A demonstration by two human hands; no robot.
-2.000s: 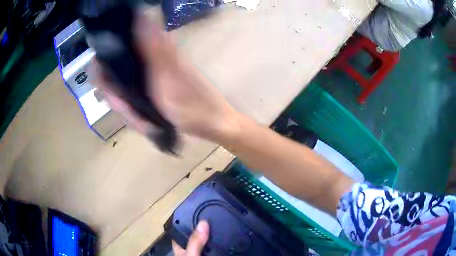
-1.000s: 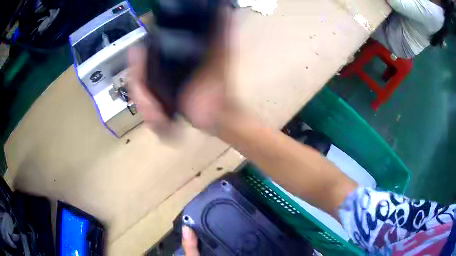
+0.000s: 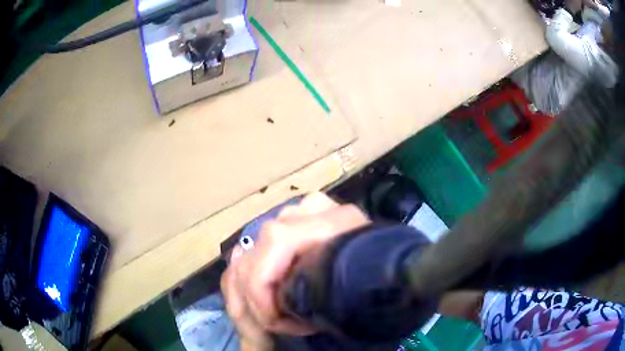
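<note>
My right hand (image 3: 301,240) is closed round the thick black electric screwdriver (image 3: 366,281), seen from its rear end, with its cord sleeve running up to the right. The hand is over the black speaker housing (image 3: 267,223), which shows only at its upper left corner with one pale screw hole. The screwdriver's tip is hidden. My left hand is not clearly distinguishable; skin below my right hand may belong to it. The white screw feeder (image 3: 199,75) stands on the cardboard-covered bench (image 3: 137,158), with its metal pick-up at the front.
A device with a bright blue screen (image 3: 65,253) lies at the left bench edge. A green strip (image 3: 291,65) lies right of the feeder. A green crate (image 3: 445,151) with black parts is at the right. Beyond are a red stool (image 3: 504,127) and a person's pale sleeve (image 3: 582,41). A dark cord crosses the feeder.
My right hand and the screwdriver have moved from beside the feeder down onto the housing. The view has shifted, so the feeder sits higher and the green strip now shows.
</note>
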